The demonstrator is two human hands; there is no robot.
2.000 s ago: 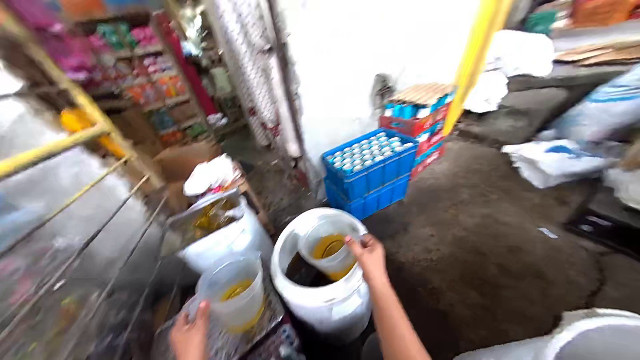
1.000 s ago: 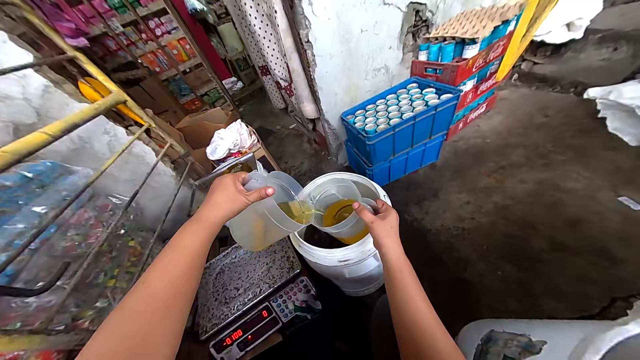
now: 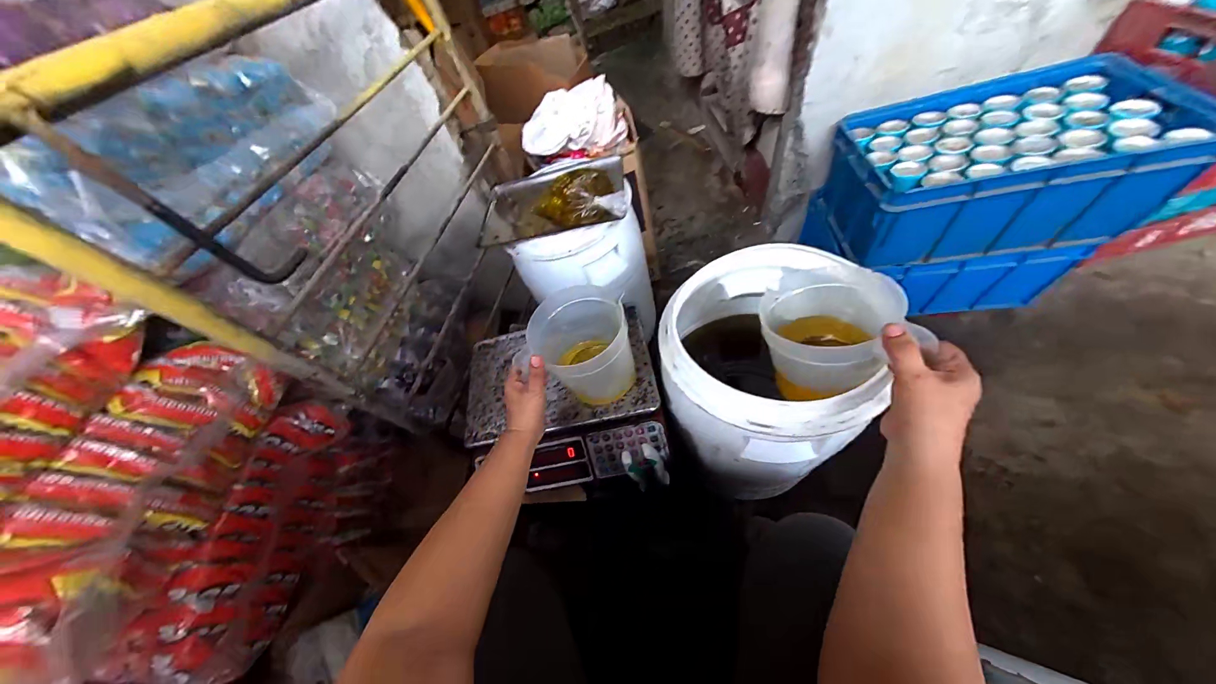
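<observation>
My left hand (image 3: 525, 397) grips the handle of a translucent plastic pitcher (image 3: 608, 372), which has a little yellow liquid at its bottom and is upright at the top of a digital scale (image 3: 494, 391). With my right hand (image 3: 926, 380) I hold the handle of a second translucent pitcher (image 3: 825, 366), with more yellow liquid, over the right side of a white plastic bucket (image 3: 731, 432). Dark liquid shows inside the bucket. Whether the left pitcher rests fully on the scale's plate cannot be told.
Behind the scale stands a white bucket (image 3: 608, 261) with a metal tray (image 3: 508, 214) bearing a bag of yellow liquid. Blue crates (image 3: 1007, 223) with capped bottles or cans are at right. A yellow metal rack (image 3: 161, 294) and red packets (image 3: 123, 456) line the left.
One second ago the left pitcher was tilted against the right one over the bucket; it is now upright at the scale, to the left. The right pitcher remains over the bucket.
</observation>
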